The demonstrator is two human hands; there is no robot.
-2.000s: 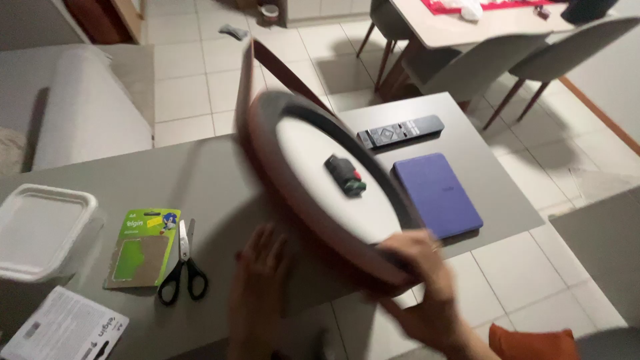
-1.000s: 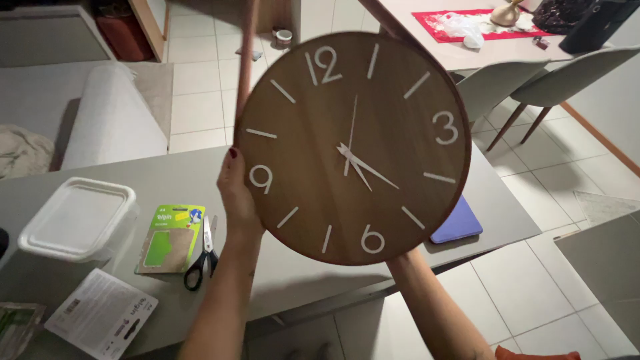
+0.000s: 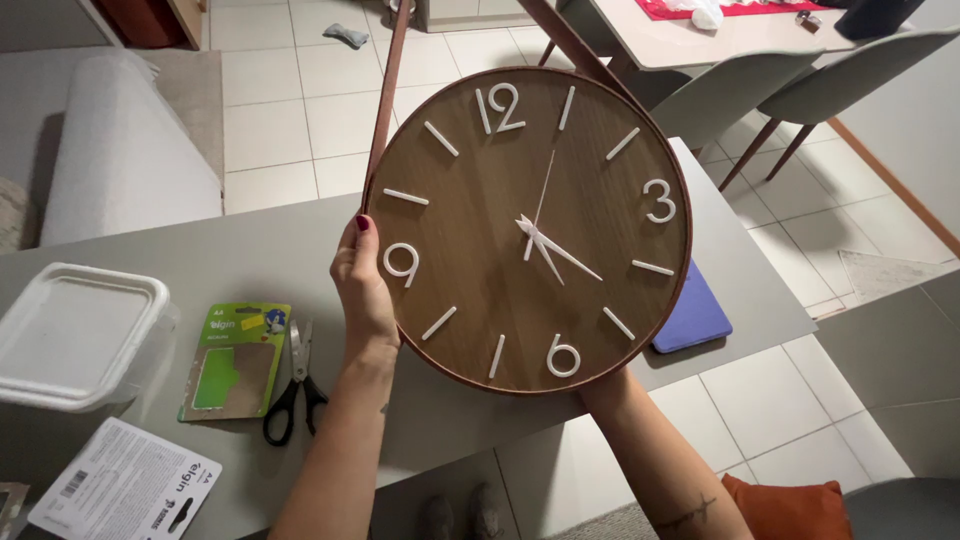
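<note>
A round wall clock (image 3: 465,225) with a wood-grain face, white numerals and a brown strap (image 3: 388,90) is held up above the grey table, its face toward me. My left hand (image 3: 361,285) grips its left rim, thumb at the front edge. Under the lower right rim, my right hand (image 3: 606,381) supports the clock; its fingers are hidden behind it. Black-handled scissors (image 3: 298,375) lie left of my left forearm, beside a green Elgin AA battery package (image 3: 236,360). A blue-purple book or case (image 3: 694,315) is partly covered by the clock.
On the grey table (image 3: 255,247) stand a lidded plastic container (image 3: 82,330) and, nearer, a white Elgin package (image 3: 124,480). Behind are a dining table (image 3: 667,45) and grey chairs (image 3: 825,82). An orange cushion (image 3: 787,506) sits at the lower right, a pale sofa (image 3: 120,150) at the left.
Two seconds ago the clock was tilted with its back showing; its face now points toward me. My left hand has moved up onto the left rim. The remote control seen earlier is now hidden.
</note>
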